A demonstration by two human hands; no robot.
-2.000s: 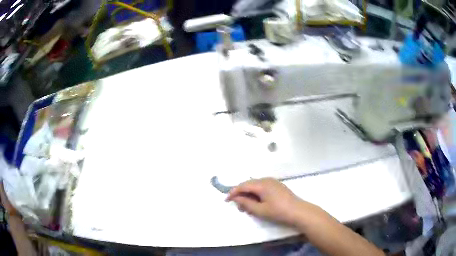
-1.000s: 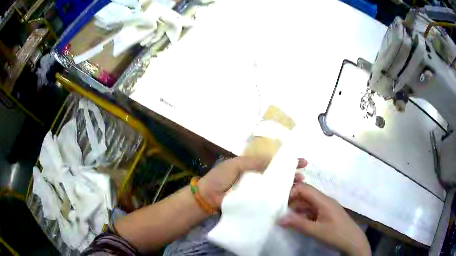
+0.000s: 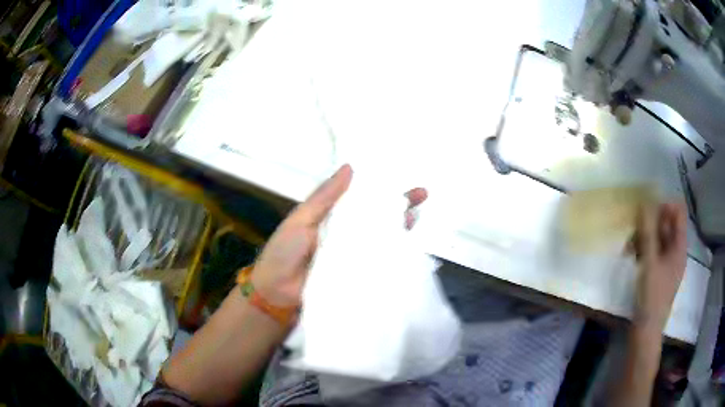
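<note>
My left hand, with an orange band at the wrist, holds a white fabric panel at the front table edge. The panel hangs over my lap. Its thumb lies along the panel's left side, and reddish fingertips show at its upper right. My right hand is at the right, over the front of the table, and grips a tan card; both are blurred. The card is apart from the fabric, in front of the machine bed plate.
The sewing machine head stands at upper right, dark snips beside it. A yellow-framed rack holds white pieces at lower left. A blue-edged tray with white strips is upper left. Patterned cloth covers the lap.
The tan card has moved away from the fabric to the right in my right hand. My left hand has shifted left and up, still with the white panel. The view has shifted slightly.
</note>
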